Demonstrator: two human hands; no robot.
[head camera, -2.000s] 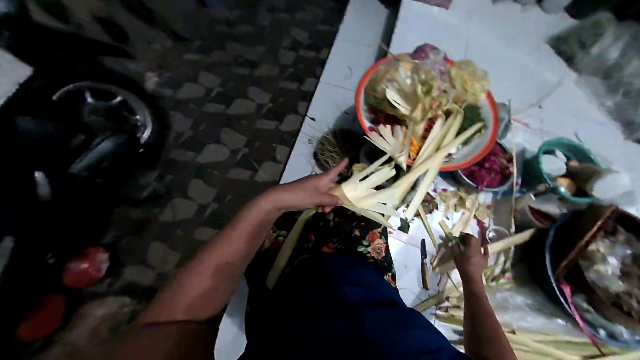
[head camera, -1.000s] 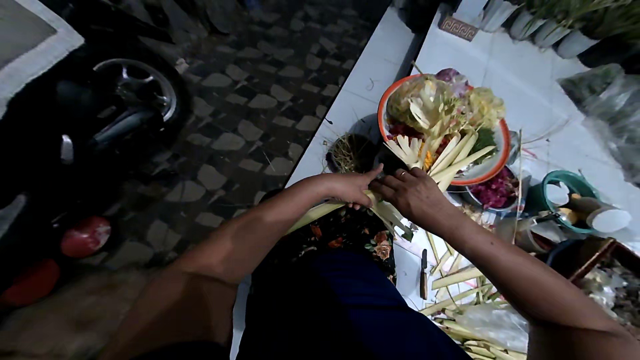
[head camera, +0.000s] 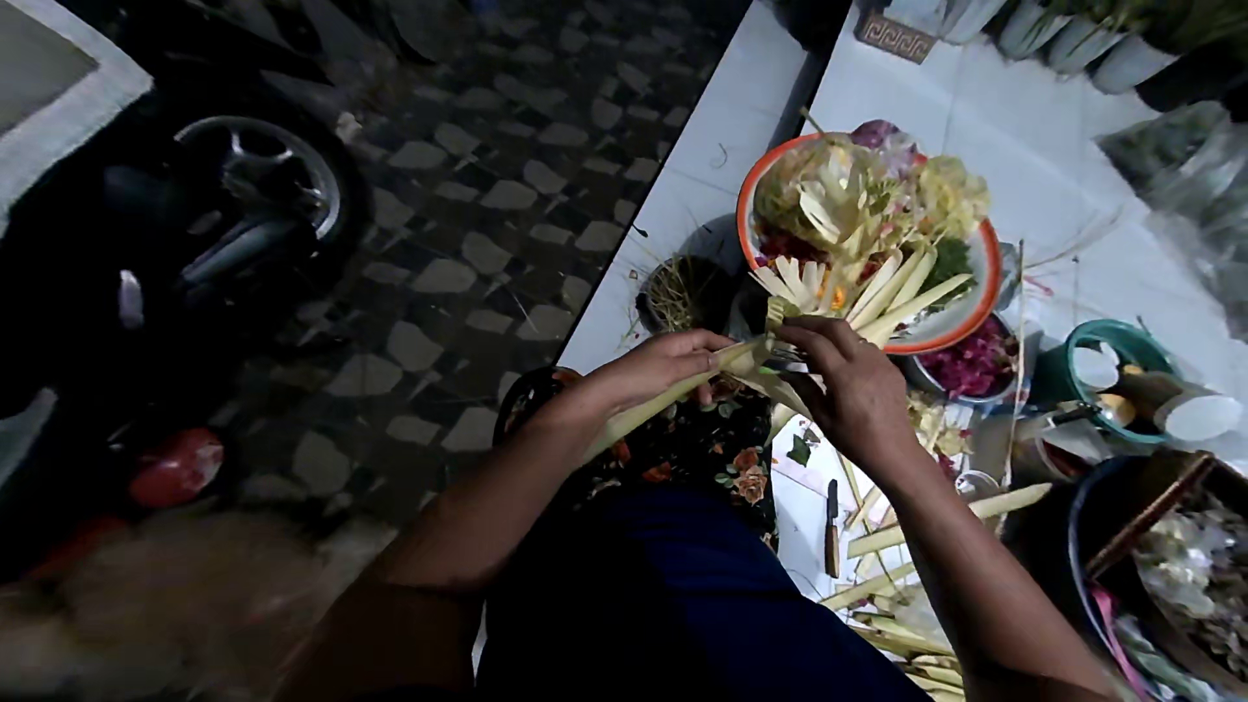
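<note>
Over my lap, my left hand (head camera: 658, 370) grips a bundle of pale palm-leaf strips (head camera: 639, 409) whose long end trails back along my forearm. My right hand (head camera: 853, 380) is closed on the same bundle at its upper end, its fingertips close to those of my left hand. The cut, fanned leaf tips spread just above my right hand, over the near rim of an orange-rimmed basin (head camera: 993, 292) heaped with petals and bagged flowers. A knife with a wooden handle (head camera: 831, 541) lies on the white tiles, left of my right forearm.
A dark pot of thin stalks (head camera: 682, 292) stands left of the basin. To the right are a bowl of magenta petals (head camera: 970, 361), a green bucket (head camera: 1077, 341) and a large dark tub (head camera: 1077, 517). Loose leaf strips (head camera: 882, 595) lie below. A motorbike wheel (head camera: 263, 180) is at left.
My right hand, earlier over the loose strips near the knife, has come up and left to the leaf bundle in my left hand. The fanned leaves were fully visible before.
</note>
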